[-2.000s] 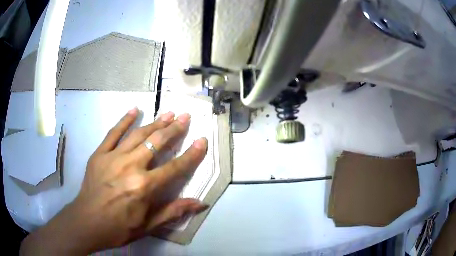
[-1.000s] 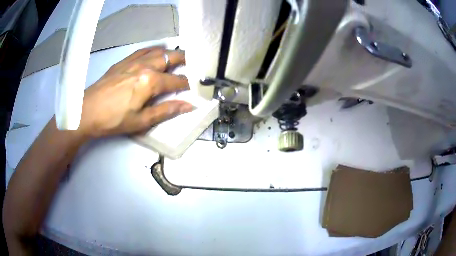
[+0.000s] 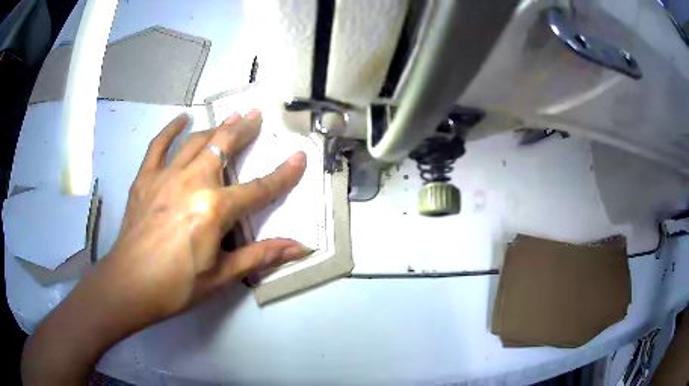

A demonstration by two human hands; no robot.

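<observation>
My left hand (image 3: 185, 211) lies flat with spread fingers on the white template (image 3: 291, 203), pressing it down. The template lies on a grey-beige flap piece (image 3: 302, 283), whose border shows along its right and front edges. The upper right edge of the piece is at the presser foot (image 3: 333, 154); the needle point is hidden. Part of the template is hidden under my hand. My right hand is not clearly in view; only a bit of skin shows at the lower right edge.
Sewn flaps (image 3: 151, 68) lie at the back left, behind a long white glossy object (image 3: 87, 105). White and grey pieces (image 3: 49, 230) lie at the left. A brown stack (image 3: 563, 292) lies right. The tension knob (image 3: 438, 199) hangs from the machine head (image 3: 514, 83).
One second ago the template and cloth were farther back left of the foot, with the needle plate bare. Now they lie along the foot, under my spread left hand, and the view has shifted.
</observation>
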